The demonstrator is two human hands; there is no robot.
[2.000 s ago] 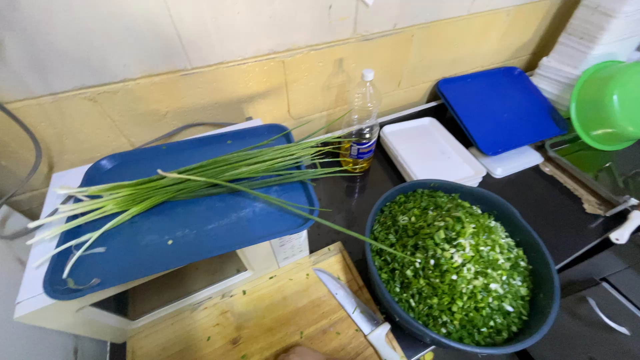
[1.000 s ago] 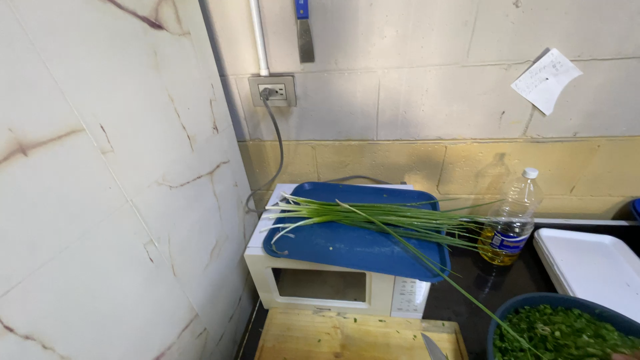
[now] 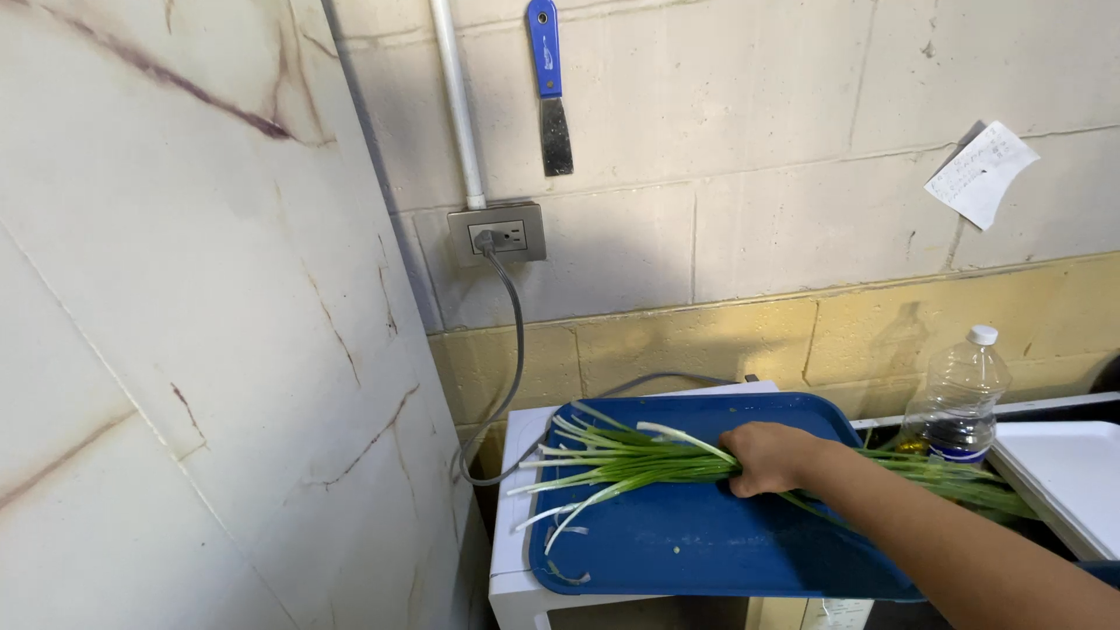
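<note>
My right hand [image 3: 770, 459] reaches in from the lower right and is closed around the middle of a bunch of green onions [image 3: 621, 464]. Their white ends point left over a blue plastic tray [image 3: 682, 560], and the green tops run right, past the tray's edge and in front of a clear plastic bottle [image 3: 967, 385]. The tray rests on top of a white microwave oven [image 3: 516, 525]. Thin peeled bits lie at the tray's left end. My left hand is out of view.
A white tray [image 3: 1067, 464] lies right of the bottle. A grey cord [image 3: 518, 350] runs from a wall outlet [image 3: 497, 233] down behind the microwave. A blue-handled putty knife [image 3: 549, 87] and a paper note [image 3: 982, 175] are on the wall. A marble-patterned panel [image 3: 192, 332] stands at left.
My right hand has come in over the blue tray and taken hold of the green onions, which lay there with no hand on them. The view has swung left and upward.
</note>
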